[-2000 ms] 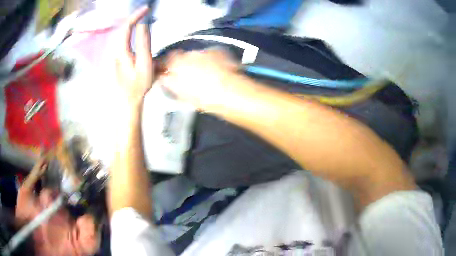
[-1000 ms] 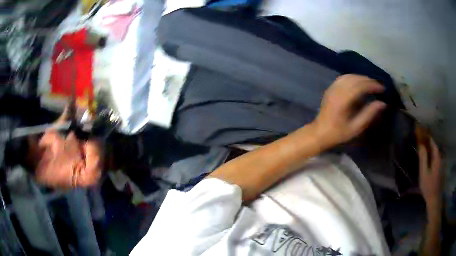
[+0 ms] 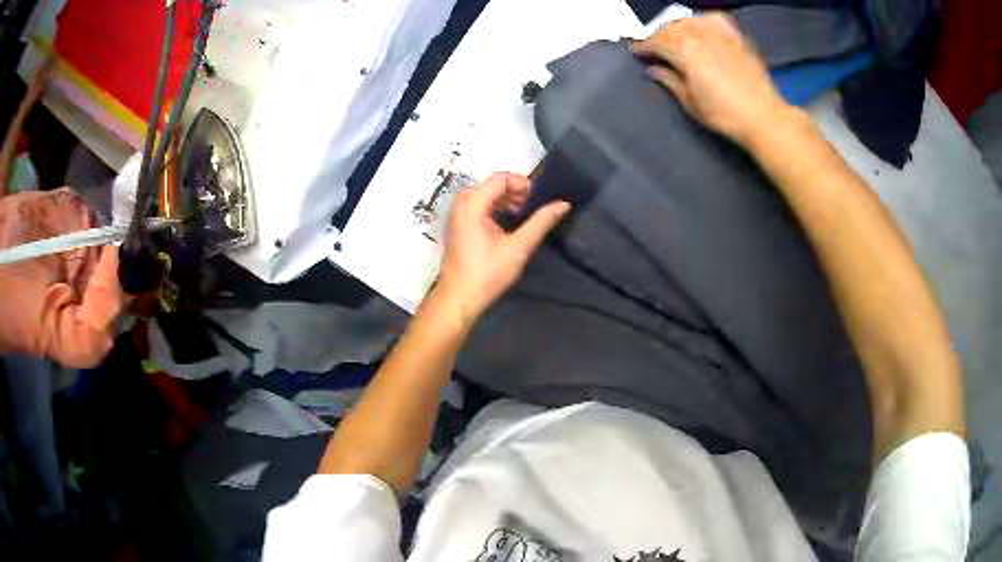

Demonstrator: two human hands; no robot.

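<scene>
A dark grey garment piece (image 3: 703, 253) lies spread over the table in front of me, with long folds or seams running towards my body. My left hand (image 3: 494, 236) pinches a small darker flap of the cloth near the garment's left edge, thumb and fingers together. My right hand (image 3: 709, 71) is at the garment's far end, its fingers bent over the cloth's top edge. No iron is in my hands. What lies under the garment is hidden.
At the left, an upturned or tilted iron (image 3: 220, 181) with dark cords stands by another person's arm. A red cloth panel (image 3: 121, 49) is behind it. White boards (image 3: 401, 165) lie left of the garment. Dark cloth pieces and a blue board (image 3: 819, 79) are at the far right.
My right hand has come from the far right to the garment's far end. My left hand has moved left and holds a flap. The view has shifted, showing the other iron more clearly.
</scene>
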